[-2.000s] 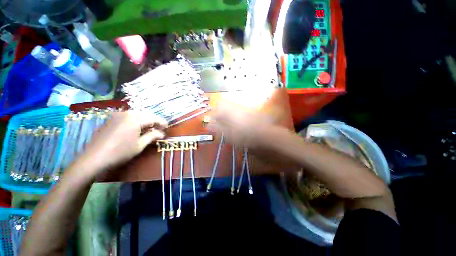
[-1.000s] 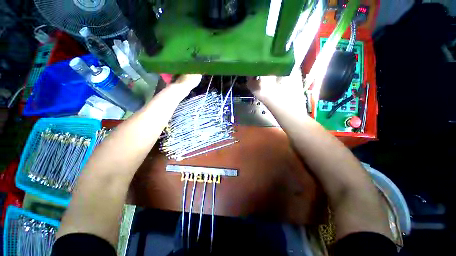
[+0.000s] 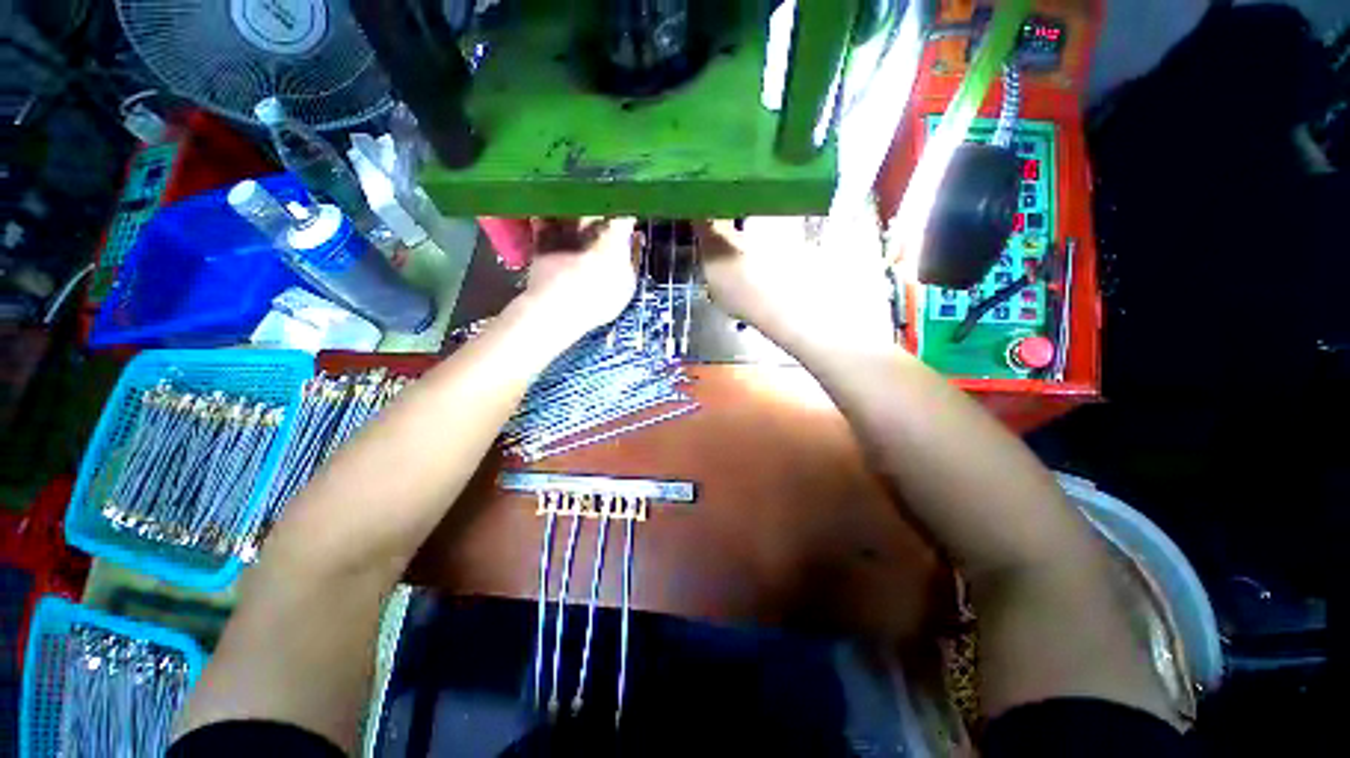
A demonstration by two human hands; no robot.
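Observation:
My left hand (image 3: 589, 277) and my right hand (image 3: 743, 282) reach under the green press block (image 3: 622, 166), one on each side of a few hanging leads (image 3: 666, 308). The fingertips are hidden in shadow and glare, so their grip is unclear. A silver bar fixture (image 3: 597, 487) lies on the reddish-brown board, with several leads (image 3: 595, 600) hanging from its gold fittings over the board's front edge. The pile of grey-white leads (image 3: 600, 393) lies behind the bar, below my left hand.
Turquoise baskets of leads (image 3: 119, 545) stand left. A blue tray (image 3: 163, 304), a blue-white bottle (image 3: 350, 261) and a fan (image 3: 244, 59) are upper left. A black lamp (image 3: 970, 216) and control panel (image 3: 1082, 333) stand right. A white bucket (image 3: 1170, 570) is partly behind my right forearm.
Both hands have moved from the board up under the green block. The hanging leads that were at the board's front edge now hang between them. The other bar stays on the board.

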